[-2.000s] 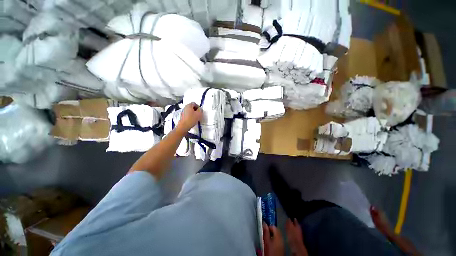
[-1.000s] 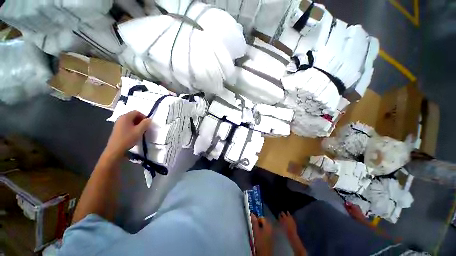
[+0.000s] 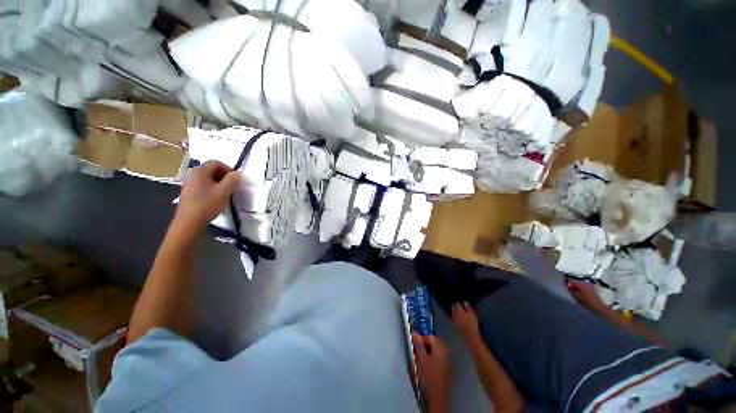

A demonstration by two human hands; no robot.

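Note:
My left hand (image 3: 210,192) grips the left side of a white cut-piece bundle (image 3: 274,173) by its dark tie strip. The bundle is a thick folded stack at the near edge of the pile, with loose tie ends hanging at its bottom. What my fingertips pinch is partly hidden. My right hand (image 3: 432,363) is low in the picture beside my shirt. It holds a slim blue handheld item (image 3: 420,310) with a pale pattern and a white paper edge along its left side.
More tied white bundles (image 3: 375,214) lie right of it. A large wrapped bundle (image 3: 278,68) is behind. Brown cardboard (image 3: 460,230) lies under the stacks. Another person's hands (image 3: 468,319) and dark-clothed legs are at right, near small off-white bundles (image 3: 637,278). Cartons (image 3: 69,323) stand lower left.
My left hand and its bundle moved left, away from the neighbouring bundles, and the view turned. In the last second they changed little; the other person's leg and arm shifted.

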